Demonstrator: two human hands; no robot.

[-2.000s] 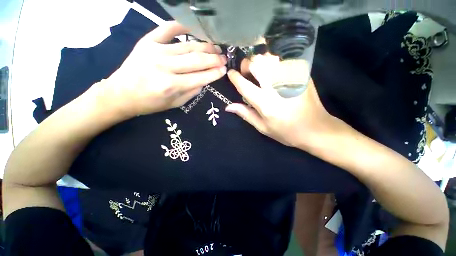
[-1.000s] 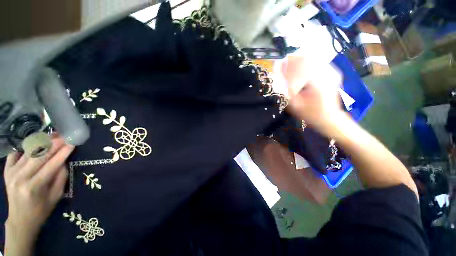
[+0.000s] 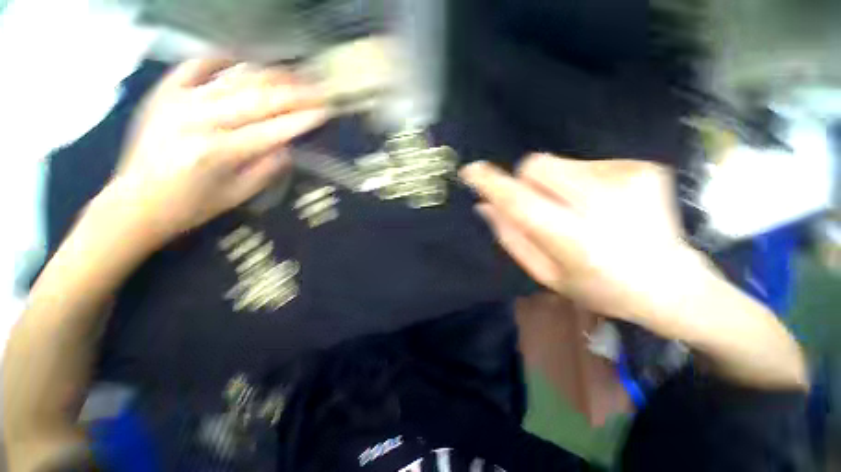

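The black garment panel (image 3: 369,267) with gold flowers and leaves lies across the sewing table, blurred by motion. My left hand (image 3: 221,138) rests on the panel at the left, fingers pointing right beside the machine head. My right hand (image 3: 581,221) is over the panel right of the large gold flower, fingers pointing left. Blur hides whether either hand grips the cloth or holds a small tool. The sewing machine (image 3: 415,64) is a pale blurred shape at the top. Its needle area cannot be made out.
A white surface (image 3: 78,69) shows at the left. A white item (image 3: 775,184) lies at the right above a blue crate (image 3: 779,267). Another blue patch (image 3: 124,441) is at the lower left. More gold-patterned black cloth (image 3: 244,415) hangs near my lap. Green floor shows at the bottom.
The view has swung back left. My right hand has come back from the table's right end to the panel beside the gold flower. My left hand is still near the machine head.
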